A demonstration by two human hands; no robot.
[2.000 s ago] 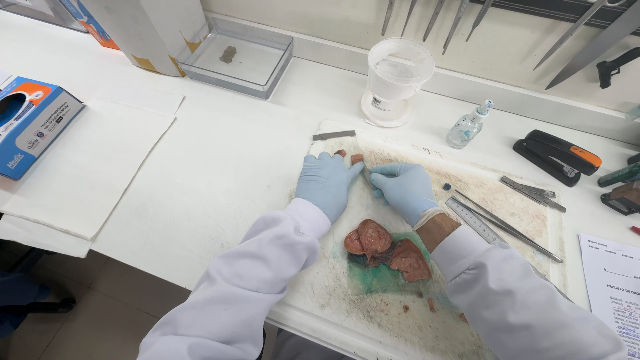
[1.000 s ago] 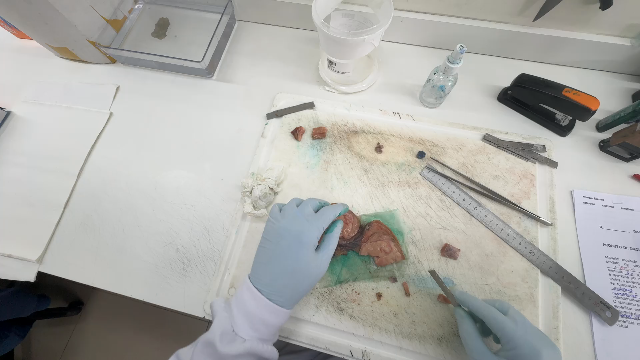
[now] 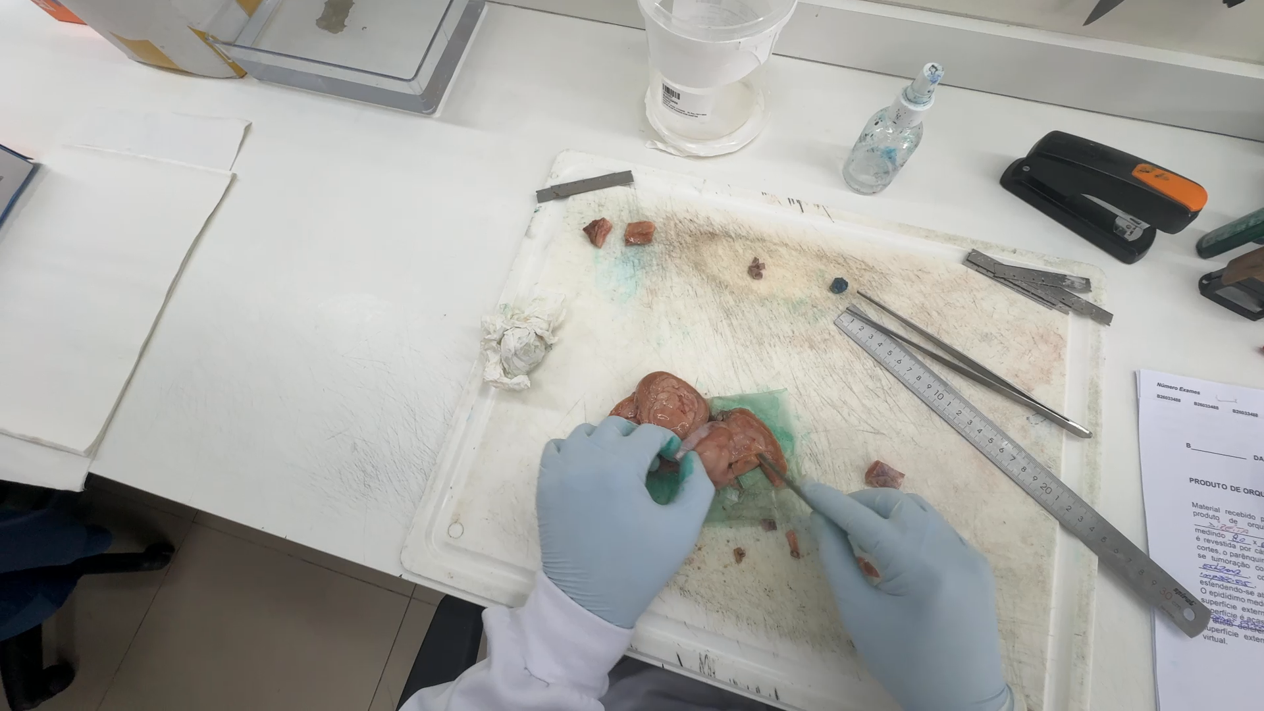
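Note:
My left hand, in a blue glove, pinches the near edge of a reddish-brown tissue specimen between thumb and fingers. My right hand, gloved too, holds a thin metal blade whose tip touches the specimen's right lobe. Most of the handle is hidden in my fingers. Under the specimen lies green-stained gauze on a stained white cutting board. A cut tissue piece sits right of the gauze, with smaller scraps nearby. Two more pieces lie near the board's far edge.
A steel ruler and long tweezers lie at the right. Crumpled paper is at the left. Beyond the board stand a plastic tub, a spray bottle and a stapler. A printed sheet lies far right.
My hands were at the board's far part two seconds ago; they are now at the specimen. Since one second ago, my right hand has brought the blade left to it, and its lobes show more fully.

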